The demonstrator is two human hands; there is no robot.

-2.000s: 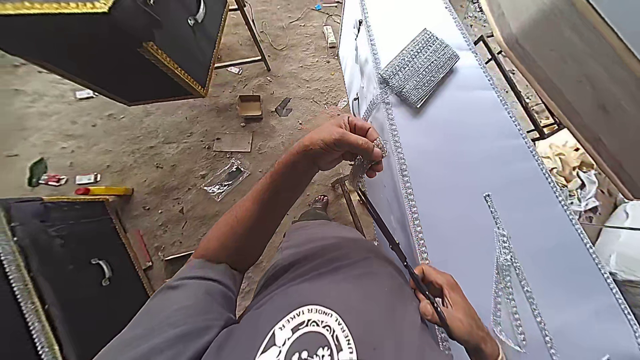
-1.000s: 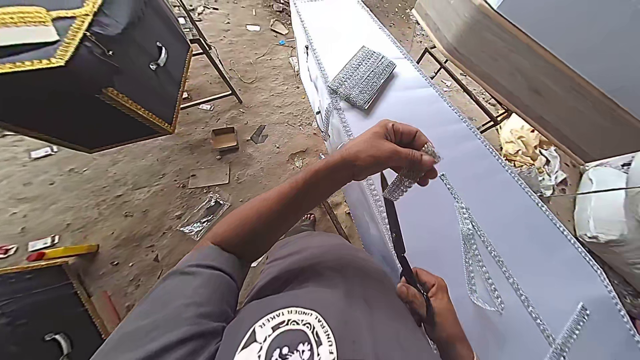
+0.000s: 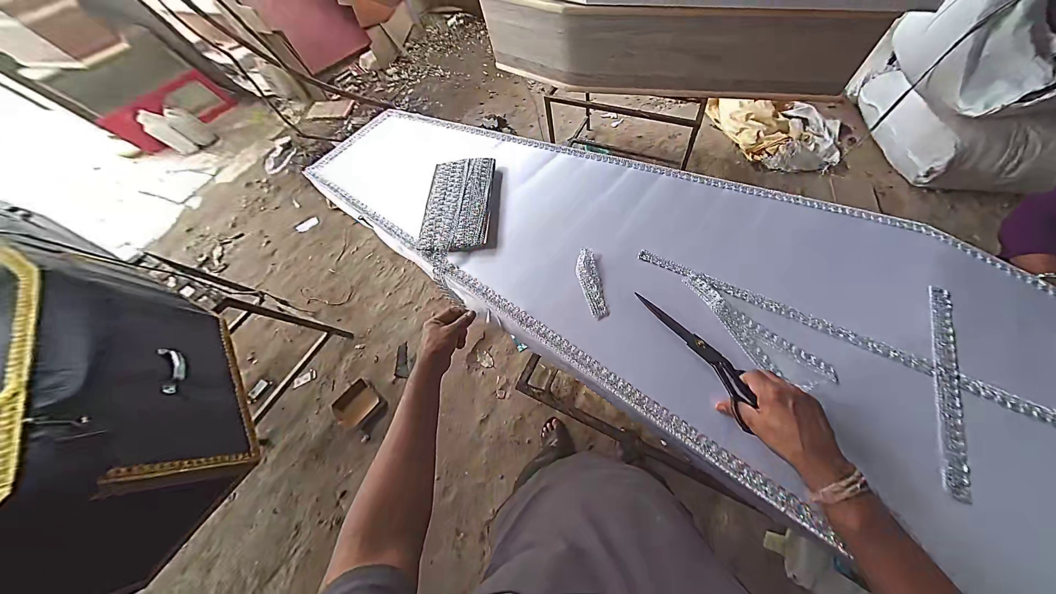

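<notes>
A white coffin lid [image 3: 561, 198] edged with silver beaded trim stretches across the view. My right hand [image 3: 788, 417] grips black-handled scissors [image 3: 701, 351], which lie low over the white surface with their blades together. My left hand [image 3: 447, 334] is closed beside the near edge, by the trim that hangs from a wound bundle of silver trim [image 3: 459, 205]; whether it pinches the trim's end is unclear. A short piece of silver trim [image 3: 591, 285] lies left of the scissors. Beyond them are a folded strip [image 3: 742, 326], a long strip [image 3: 792, 313] and a crossing strip [image 3: 950, 392].
A black coffin with gold trim [image 3: 124, 379] stands at left on a metal stand [image 3: 285, 313]. Behind the white one is a wood-toned coffin [image 3: 660, 49]. White sacks [image 3: 949, 99] fill the upper right; part of another person [image 3: 1031, 235] shows at the right edge. A small open box [image 3: 357, 403] lies on the ground.
My left hand has moved from above the scissors to the coffin's near edge. The short trim piece it held now lies on the white surface. The scissors now rest low over the lid. The view has turned.
</notes>
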